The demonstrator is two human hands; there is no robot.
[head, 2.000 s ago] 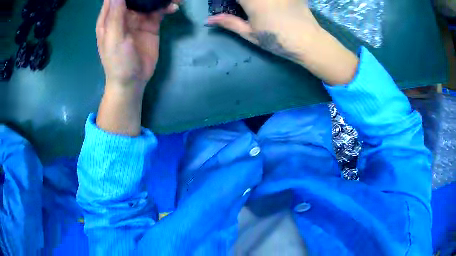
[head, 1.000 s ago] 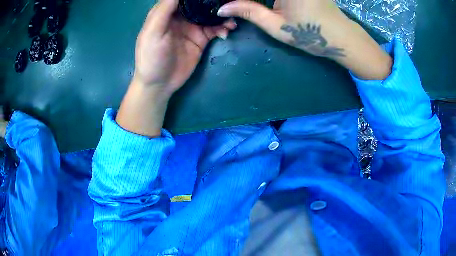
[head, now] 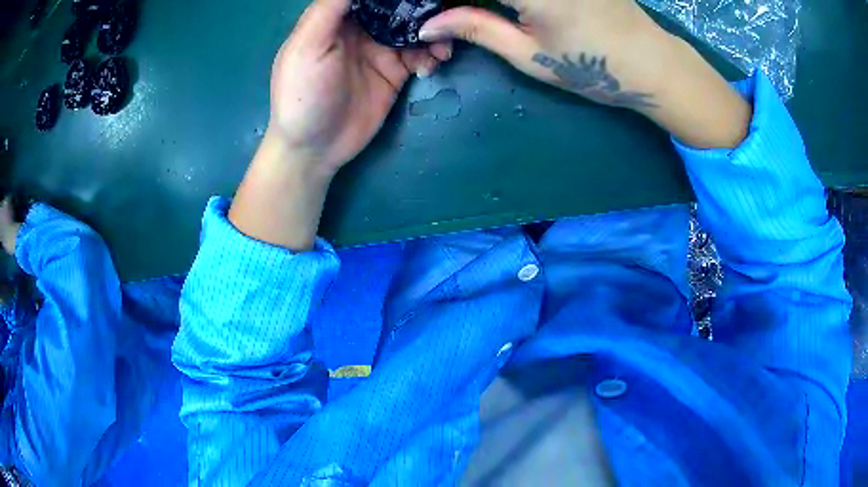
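Observation:
A black round unit (head: 398,21) is at the top edge of the view, partly cut off, with pale detail on the side that shows. My left hand (head: 333,95) holds it from the left and below, palm up, fingertips at its lower edge. My right hand (head: 504,36), with a tattoo near the wrist, has its thumb on the unit's right side; its other fingers are out of the picture at the top. Whether a small part is at the fingertips cannot be seen.
Several shiny black units (head: 109,86) lie at the upper left of the dark green table (head: 476,162). A clear plastic bag (head: 742,33) lies at the upper right. Another person's blue sleeve (head: 67,257) is at the left. Silvery round things (head: 704,266) show below the table edge.
Both hands and the black unit have shifted right in view since the first frame. My right thumb has come onto the unit. The other person's sleeve and hand edge show more at the left.

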